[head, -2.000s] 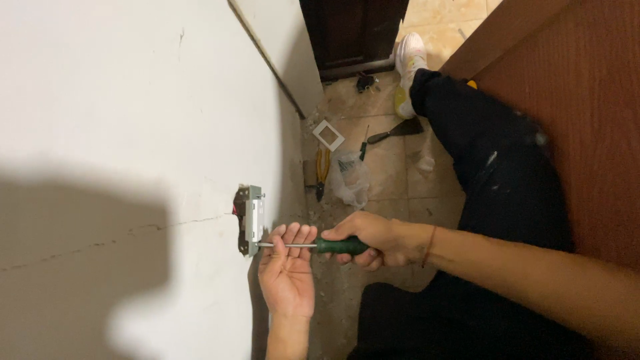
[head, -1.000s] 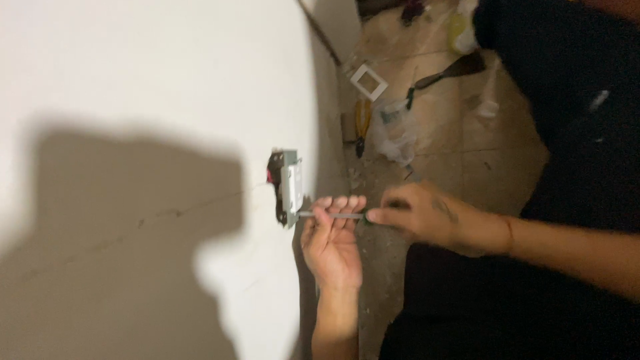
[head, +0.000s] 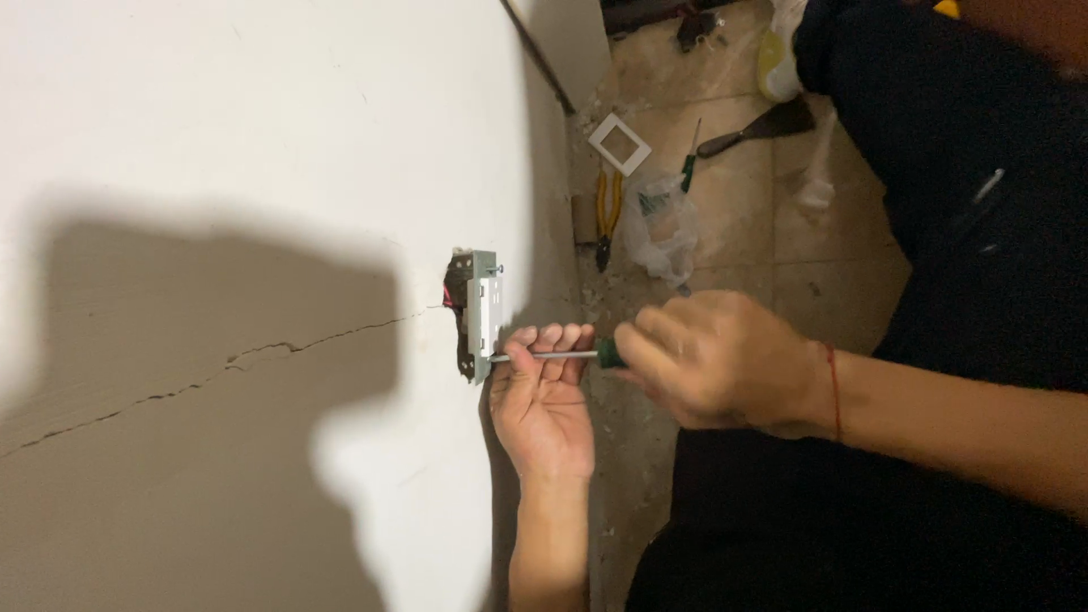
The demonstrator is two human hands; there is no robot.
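A white electrical outlet module in a grey mounting frame (head: 483, 316) stands slightly out from a hole in the wall, with red wire showing behind it. A screw juts from the frame's upper end. My right hand (head: 710, 361) grips the green handle of a screwdriver (head: 557, 355), whose tip meets the frame's lower end. Palm up, my left hand (head: 546, 404) has its thumb and fingers around the metal shaft near the tip. The screw under the tip is hidden.
On the tiled floor lie a white cover frame (head: 620, 144), yellow-handled pliers (head: 608, 212), a clear plastic bag (head: 661, 229), another green screwdriver (head: 690, 161) and a putty knife (head: 756, 134). A crack (head: 289, 347) runs across the wall to the hole. My dark-clothed leg (head: 977, 195) is at right.
My right hand has shifted its grip on the screwdriver handle, which is now mostly covered by the fingers. My left hand stays at the shaft. The view has moved closer to the wall.
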